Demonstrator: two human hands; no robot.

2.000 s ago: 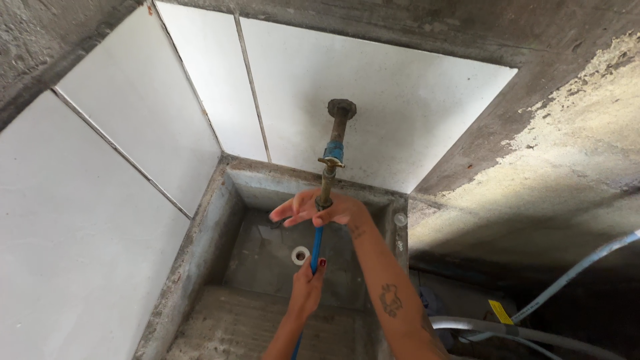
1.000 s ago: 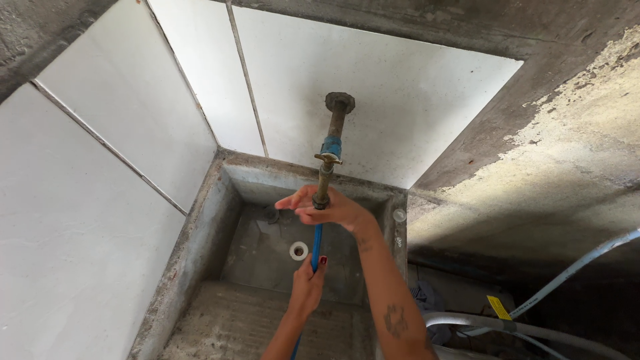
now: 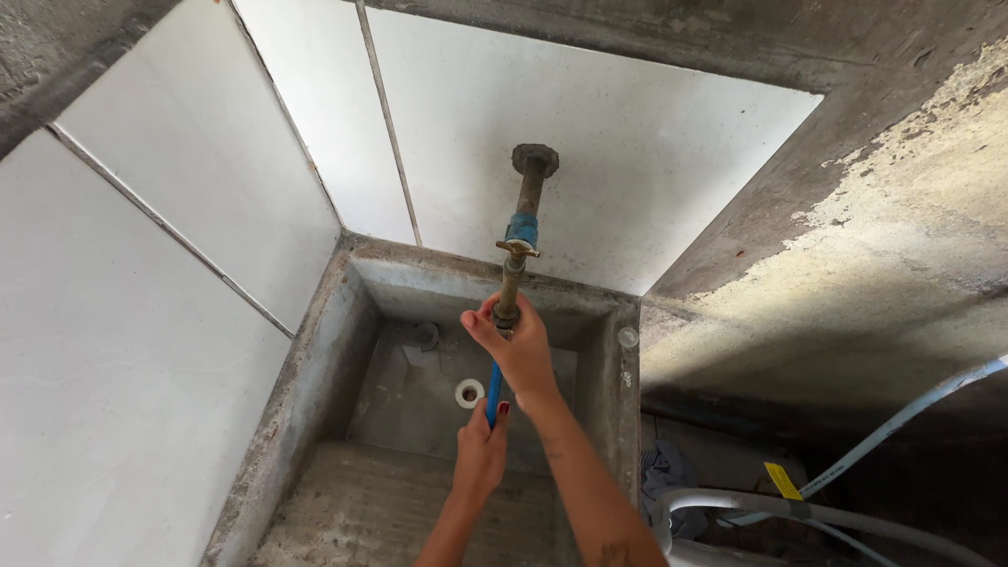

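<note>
A metal faucet [image 3: 512, 287] with a small brass handle [image 3: 518, 249] and a blue section [image 3: 521, 228] comes out of the tiled wall over a concrete laundry sink [image 3: 311, 331]. My right hand [image 3: 516, 346] is around the end of its spout, thumb on the near side and fingertips behind. Below it, my left hand [image 3: 482, 453] grips a blue hose [image 3: 494, 394], which runs up toward the spout; the joint between them is partly hidden by my right hand.
A white drain ring [image 3: 469, 393] and a dark round stopper [image 3: 426, 336] lie in the basin. On the right rim sits a small clear cap [image 3: 628, 337]. Grey hoses [image 3: 740, 500] and a bunched cloth [image 3: 665, 472] are at lower right, beside the sink.
My right hand's fingers, spread out to the left of the spout earlier, have curled in around its end. My left hand stays on the blue hose.
</note>
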